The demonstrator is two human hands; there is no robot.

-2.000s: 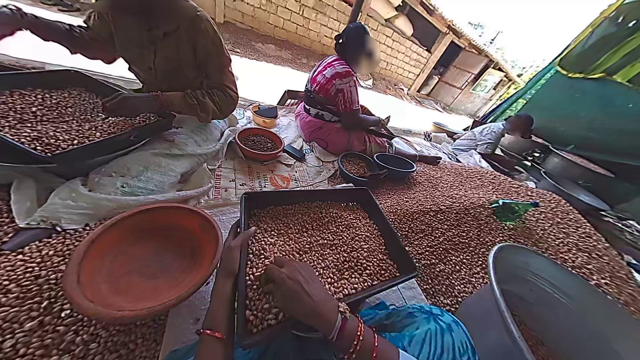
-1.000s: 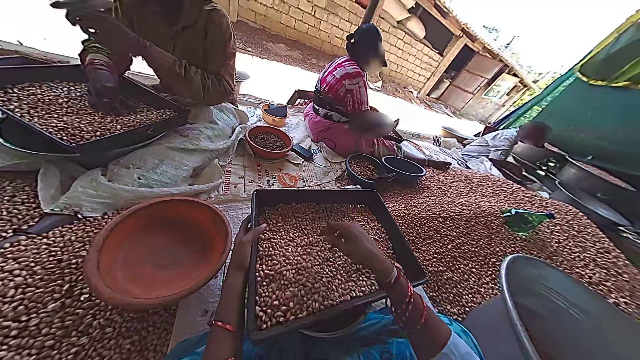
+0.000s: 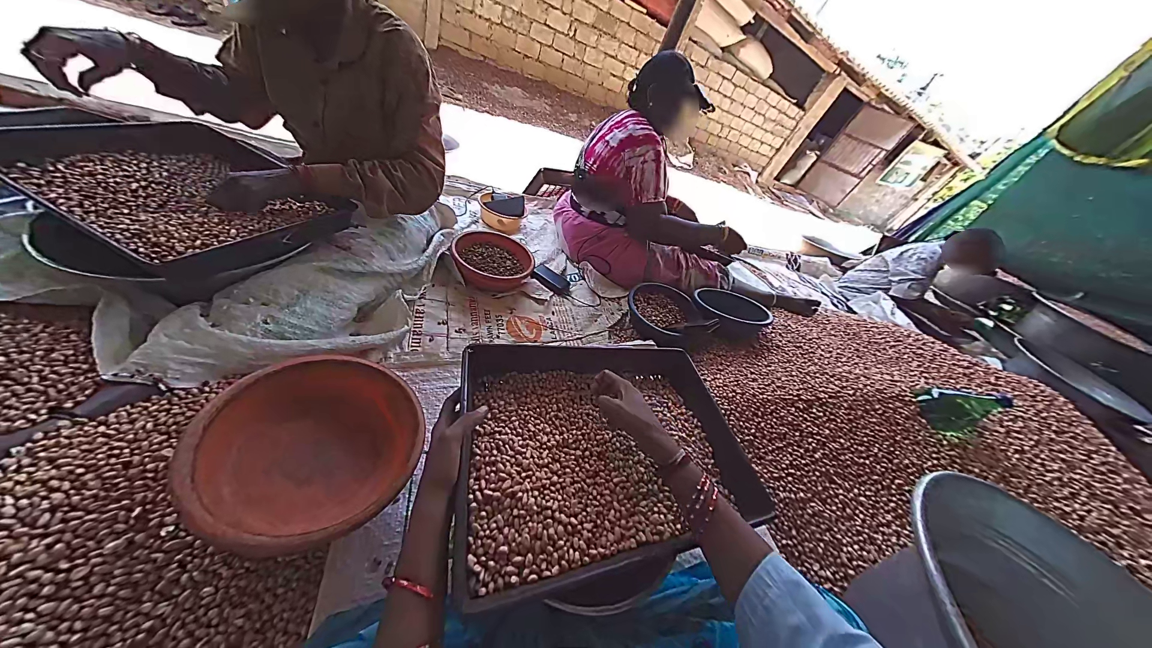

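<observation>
A black rectangular tray (image 3: pixel 756 504) full of brown nuts or seeds (image 3: pixel 558 486) lies tilted in front of me, on a round vessel (image 3: pixel 621 589) partly hidden beneath it. My left hand (image 3: pixel 454 436) grips the tray's left wall, thumb over the rim. Over the far part of the nuts, my right hand (image 3: pixel 625 409) has its fingers curled down at their surface; whether it pinches any is hidden. An orange-brown clay bowl (image 3: pixel 297 454) with nothing in it sits to the left of the tray.
A large metal basin (image 3: pixel 1035 576) stands at the lower right. Heaped nuts spread on both sides, with a green bottle (image 3: pixel 961 409) on the right heap. Beyond the tray are two dark bowls (image 3: pixel 733 310) and a red bowl (image 3: pixel 492 261). Co-workers sit left (image 3: pixel 360 117), ahead (image 3: pixel 630 180) and right.
My right hand has moved from the tray's near part to its far part. My left hand still holds the left wall. The co-worker at left has raised one hand and lowered the other into their tray.
</observation>
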